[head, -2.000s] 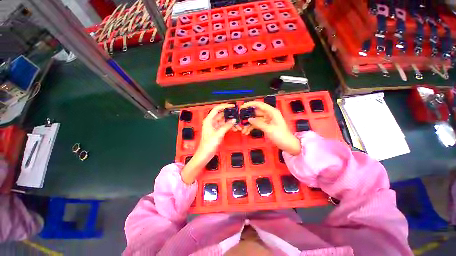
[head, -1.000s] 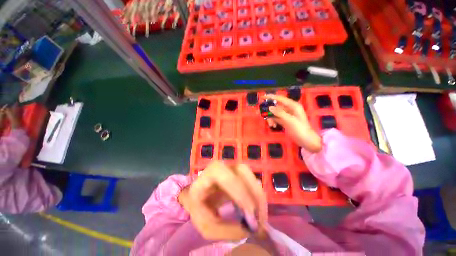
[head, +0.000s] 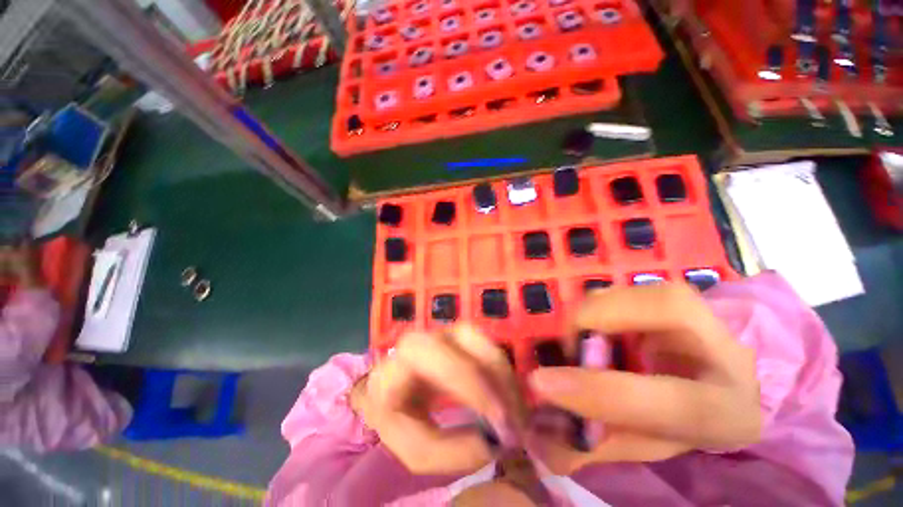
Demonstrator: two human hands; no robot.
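Observation:
The orange-red working tray lies in front of me with black watch bodies in many pockets. Two middle-left pockets and one at the right end are empty. One top-row watch body has a pale, shiny face. My left hand is near my chest, fingers curled around a dark, shiny-edged watch body, mostly hidden and blurred. My right hand is beside it over the tray's near edge, thumb and fingers around a watch body seen edge-on, with a pinkish side. Both hands hide near-row pockets.
Stacked red trays stand beyond, with a blue pen and white marker before them. A metal upright is left. Papers lie right; a clipboard and two rings left. Another person's pink sleeve shows far left.
My right hand has left the tray's top row and come down beside my left hand near my chest. A pale-faced watch body now shows in the top row. My left hand stays curled near my chest.

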